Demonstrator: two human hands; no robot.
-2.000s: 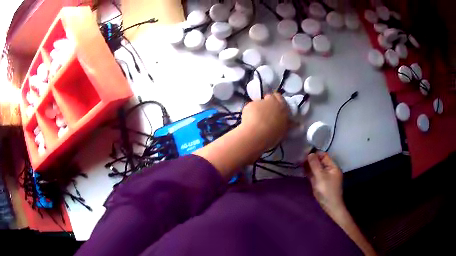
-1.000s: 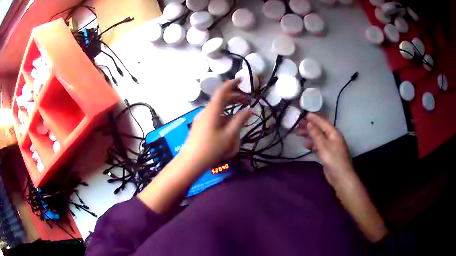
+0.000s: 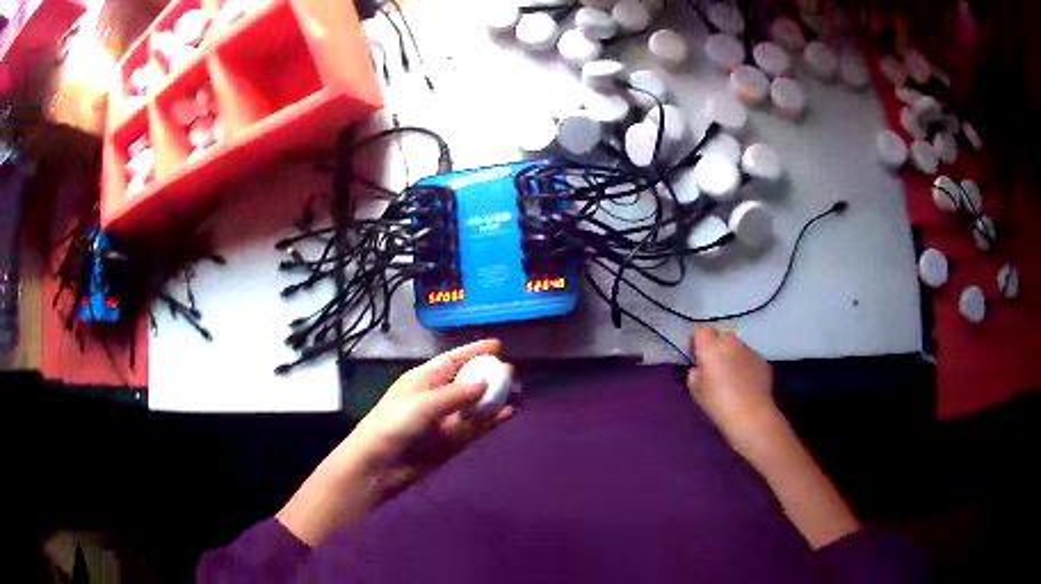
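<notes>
My left hand holds a round white unit between thumb and fingers, in front of the blue USB charging hub. My right hand is closed at the sheet's front edge on a thin black charging cable that runs back to the hub; the plug is hidden in the fingers. Black cables bunch on both sides of the hub, and red-orange digits show at its two front corners. Several white units lie beyond the hub's right side, some with cables running to them.
A red-orange divided tray with white units stands at the back left. A second blue hub with cables lies at far left. A single cable plug lies on the white sheet. More white units lie on red at the right.
My left hand has moved from the cables to the front of the hub and now holds a white unit. My right hand has closed on a cable near the front edge. The view has shifted.
</notes>
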